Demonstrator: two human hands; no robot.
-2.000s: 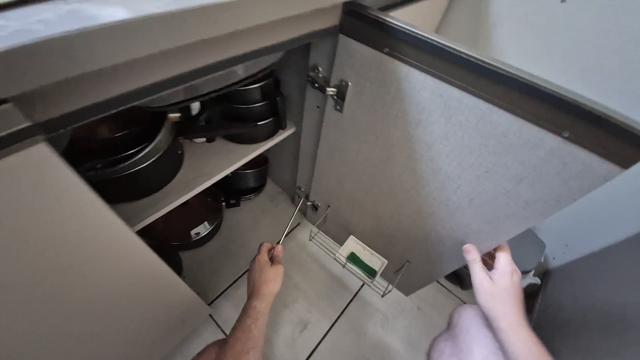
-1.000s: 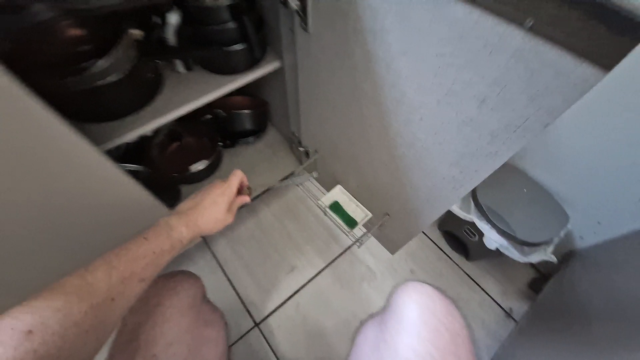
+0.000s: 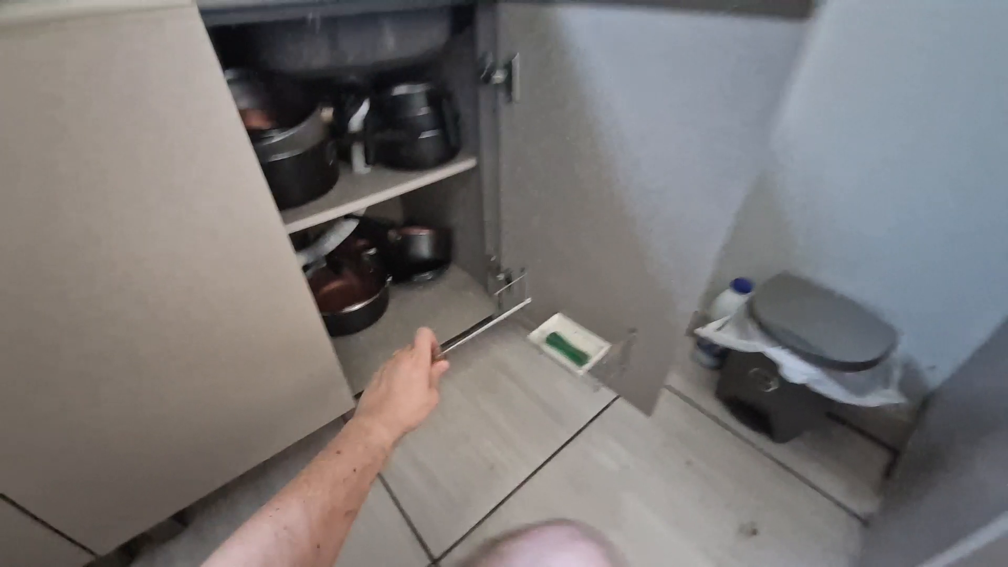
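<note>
My left hand (image 3: 403, 386) holds a thin metal rod-like tool (image 3: 484, 324), its far end pointing toward the lower hinge (image 3: 504, 277) of the open cabinet door (image 3: 622, 157). Whether the tip touches anything is too blurred to tell. A wire rack (image 3: 513, 290) is at the foot of the door's inner face. A white tray (image 3: 592, 348) with a green object (image 3: 567, 347) in it lies low beside the door. My right hand is out of view.
Dark pots (image 3: 299, 169) and a black lidded pot (image 3: 413, 126) stand on the cabinet shelf (image 3: 386, 189), with pans (image 3: 354, 303) below. A lidded grey bin (image 3: 823, 323) with a white liner and a blue-capped bottle (image 3: 732, 298) are behind the door, at right.
My right hand, at the door's lower edge two seconds ago, has left the view. My left hand still holds the tool near the lower hinge. The view has shifted.
</note>
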